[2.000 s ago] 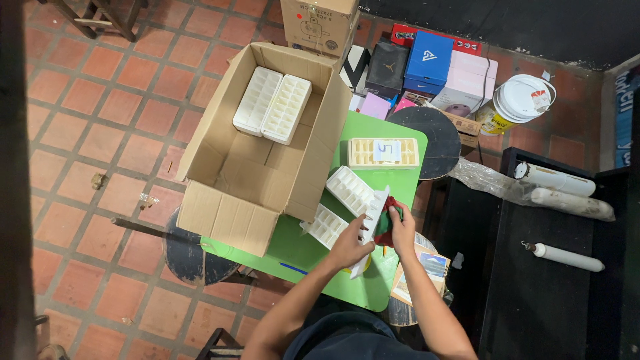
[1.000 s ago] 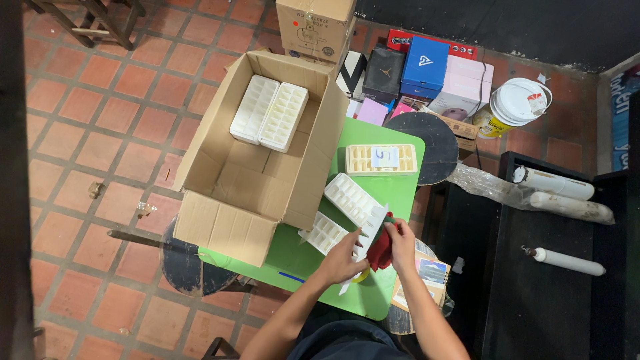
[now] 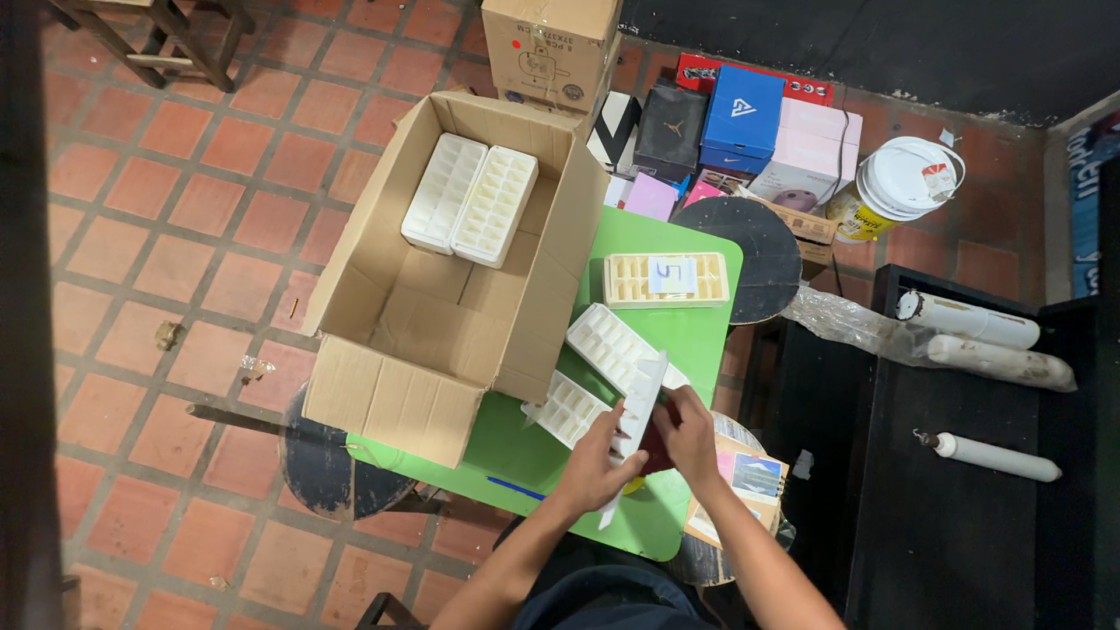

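My left hand [image 3: 602, 464] grips a white plastic ice cube tray [image 3: 643, 398], which stands tilted on its edge above the green table [image 3: 647, 525]. Behind that tray my right hand [image 3: 687, 433] holds a dark red cloth [image 3: 654, 453], partly hidden by the fingers. Two more white ice cube trays, one [image 3: 604, 341] above and one [image 3: 569, 409] at the left, lie on the table beside my hands. A cream stack of trays [image 3: 667, 293] with a marked paper lies farther back. Inside the open cardboard box [image 3: 437, 341] are two stacks of trays [image 3: 494, 206].
A blue pen [image 3: 516, 487] lies near the table's front edge. Round dark stools [image 3: 739, 258] stand at the table's sides. Shoe boxes [image 3: 742, 118], a white bucket [image 3: 901, 179] and a closed carton [image 3: 547, 52] stand behind. White cylinders [image 3: 997, 457] lie on a black shelf at right.
The red cloth, plainly seen hanging from my right hand a second ago, is now mostly behind the tray. My left hand keeps hold of the tray.
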